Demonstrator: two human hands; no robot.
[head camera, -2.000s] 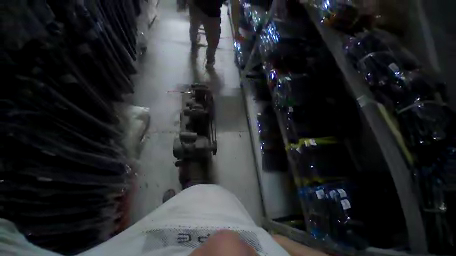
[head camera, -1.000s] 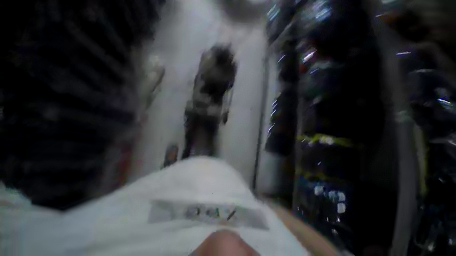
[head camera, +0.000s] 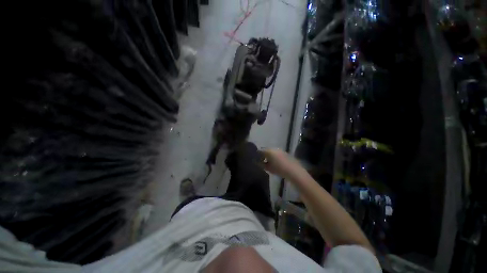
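The dusty grey-brown air compressor (head camera: 246, 85) stands on the pale floor in front of me, with a wheel at its far end and a belt along its right side. A dark bar or handle (head camera: 213, 158) reaches from its near end towards my feet. My right hand (head camera: 269, 160) is at my raised dark-clothed knee, to the right of the compressor's near end and apart from it. Its fingers are too blurred to tell open from closed. My left hand is not in view.
Dark hanging garments (head camera: 96, 117) line the left side. Metal shelving (head camera: 451, 122) with shiny plastic-wrapped garments (head camera: 368, 144) stands on the right. A thin red cord (head camera: 240, 24) lies on the floor beyond the compressor. Pale sheeting (head camera: 186, 66) lies at the left edge.
My right arm and hand have come into view, and my right knee is raised. The view has tilted and the compressor's near end now shows its dark bar. The person ahead has left the view.
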